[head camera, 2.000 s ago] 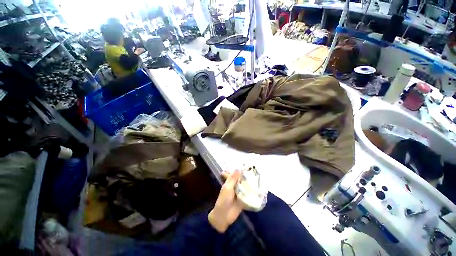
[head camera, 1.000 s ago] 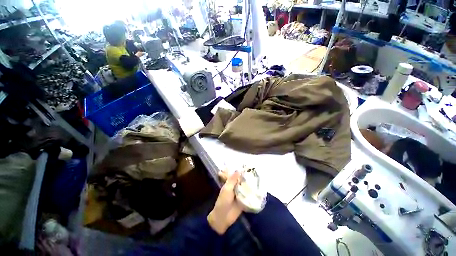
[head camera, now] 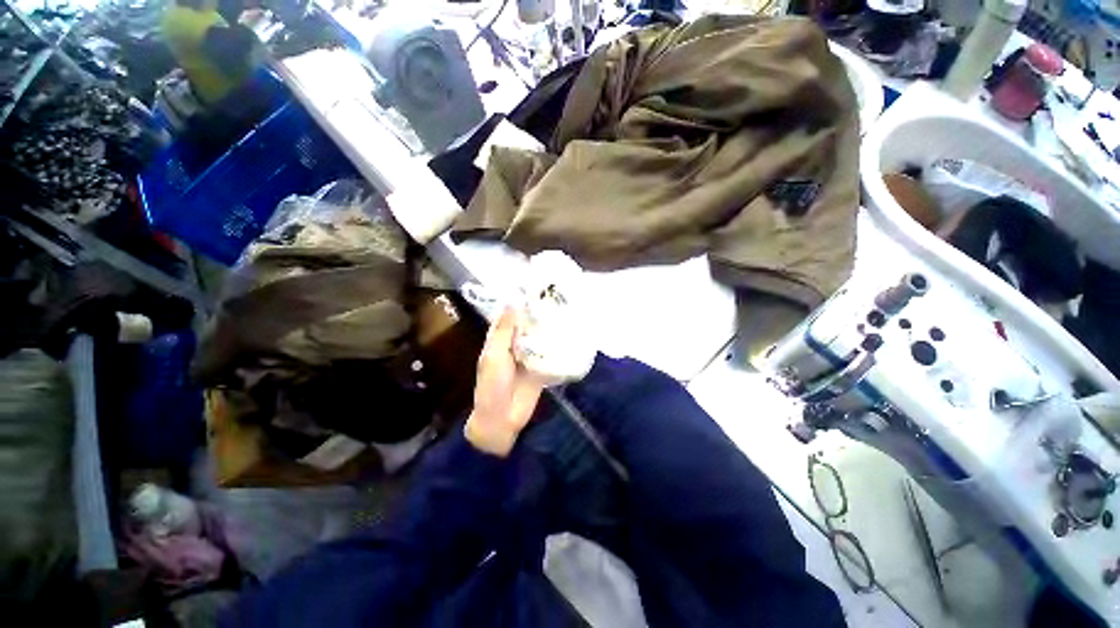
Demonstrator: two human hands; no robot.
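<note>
My left hand (head camera: 497, 390) is bare, below a dark blue sleeve, and holds a white filled bun (head camera: 555, 329) over my lap, at the front edge of the table. Dark bits of filling show near the bun's top. Thin plastic seems to stick out on its left side. My right hand is not in view. A large olive-brown garment (head camera: 688, 147) lies in a heap on the white table beyond the bun. It has a small dark patch on its right part.
A white sewing machine (head camera: 909, 356) stands at the right, with glasses (head camera: 829, 486) before it. Behind it, a white trough (head camera: 894, 153) holds dark cloth. A blue crate (head camera: 240, 184) and a pile of brown garments (head camera: 322, 294) are at the left. A person in yellow shows at the top left.
The view has tilted down, so the table things sit higher in the picture and the glasses now show whole. My left hand still holds the bun, now turned more upright.
</note>
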